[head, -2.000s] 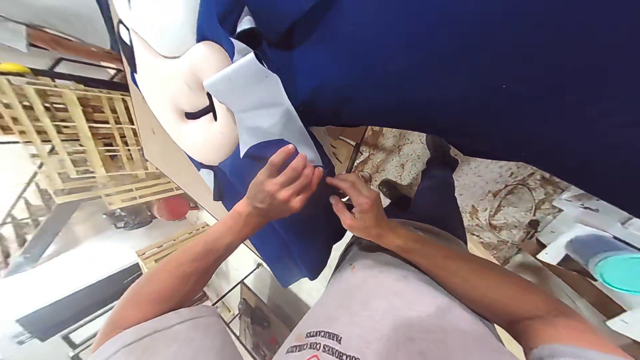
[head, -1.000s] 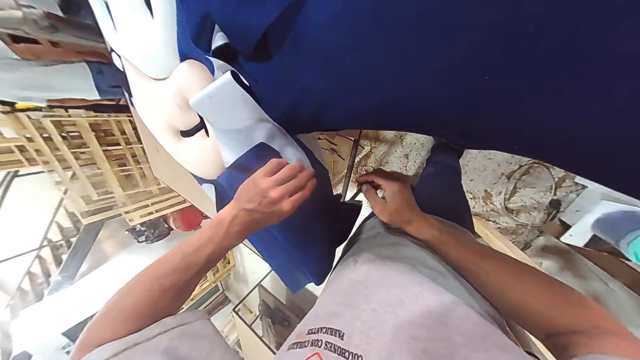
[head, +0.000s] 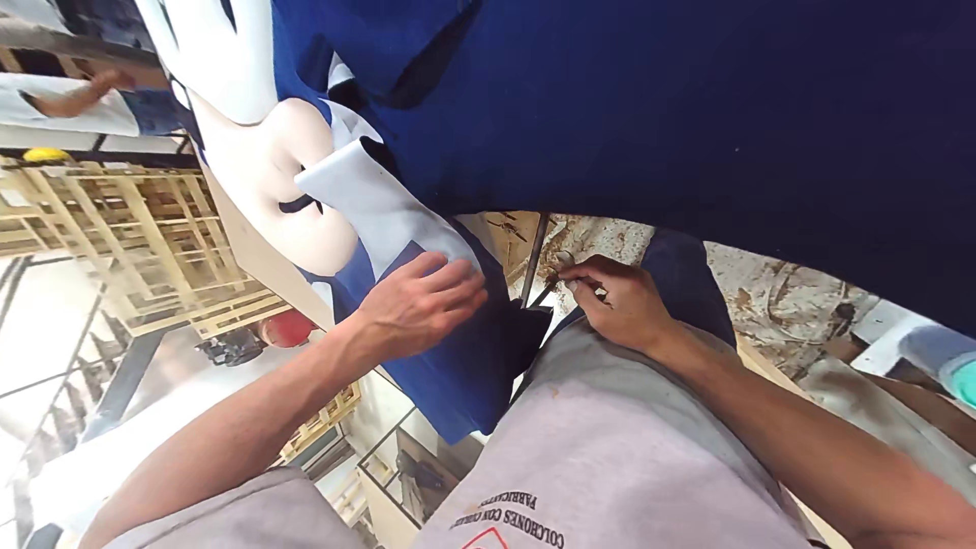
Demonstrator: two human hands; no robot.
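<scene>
My left hand point(head: 423, 305) lies on the blue fabric point(head: 465, 374), its fingers curled over a fold beside a turned-back pale grey flap point(head: 381, 202); its thumb is hidden. To the right, apart from the fabric's hanging edge, is my right hand point(head: 621, 301), with thumb and forefinger close together. Whether something small is pinched there cannot be told. A wide sheet of dark blue fabric point(head: 648, 114) spreads across the top. Left of the flap lies a cream-coloured, rounded soft piece point(head: 267, 183) with a dark slit.
Wooden pallets point(head: 145, 236) are stacked at the left, near a red round object point(head: 287, 328). Another person's arm point(head: 76, 95) shows at upper left. A dark metal bar point(head: 535, 259) stands between my hands. Debris covers the floor point(head: 762, 297); a teal-rimmed container point(head: 962, 381) is at far right.
My hands were close together at the fabric's edge two seconds ago; they are now apart, my right hand having moved away to the right. My left hand has stayed at the fabric.
</scene>
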